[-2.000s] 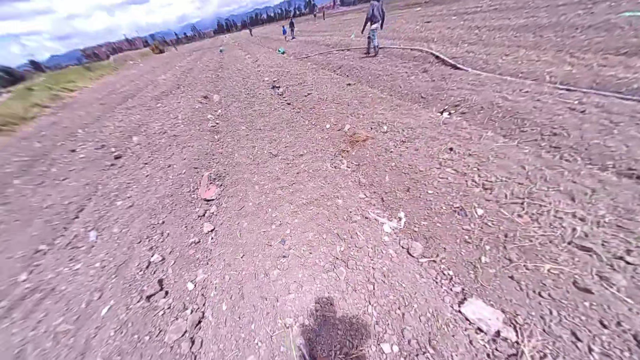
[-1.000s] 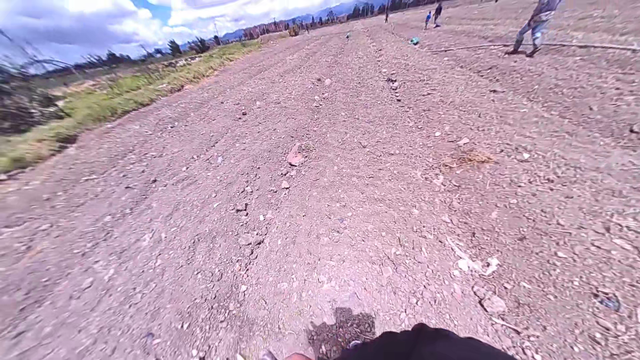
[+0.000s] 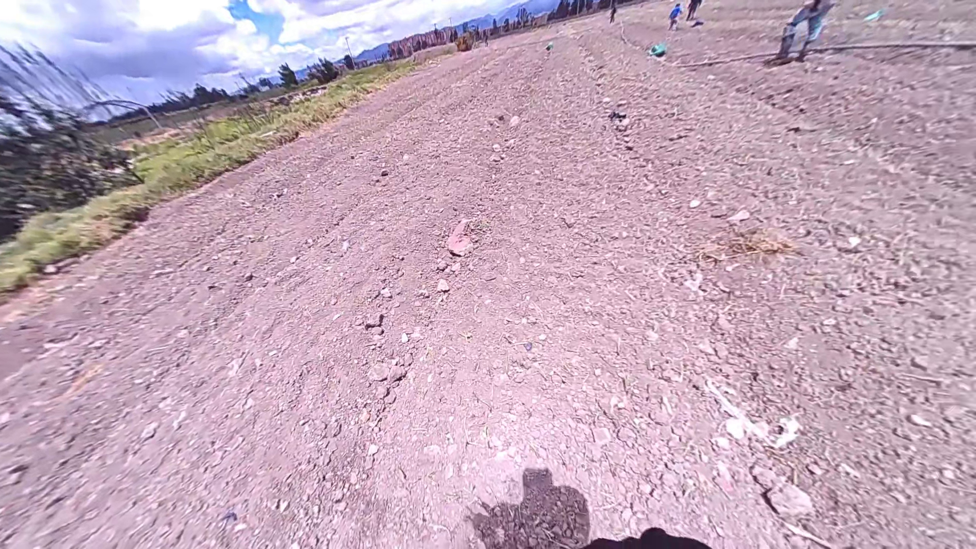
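Neither my left hand nor my right hand shows in the head view, so what they hold is hidden. A dark rounded shape (image 3: pixel 648 540), too little of it visible to name, cuts into the bottom edge. Just left of it a shadow (image 3: pixel 545 511) falls on dry, cloddy soil. A reddish flat piece (image 3: pixel 460 238), perhaps a stone, lies on the ground near the middle. White scraps (image 3: pixel 751 427) lie at the lower right, above a pale stone (image 3: pixel 789 499). Dry straw (image 3: pixel 747 245) is scattered farther up on the right.
A long hose or pipe (image 3: pixel 892 46) crosses the field at the upper right, where a person (image 3: pixel 804 27) stands bent. Other people (image 3: pixel 674 15) are farther off, near a green object (image 3: pixel 657 50). A grassy strip (image 3: pixel 206 156) and bushes (image 3: pixel 53 164) border the left side.
The view has swung left, bringing in more of the grassy edge. The nearer person, upright two seconds ago, is now bent. The dark shape at the bottom shows less than one second ago.
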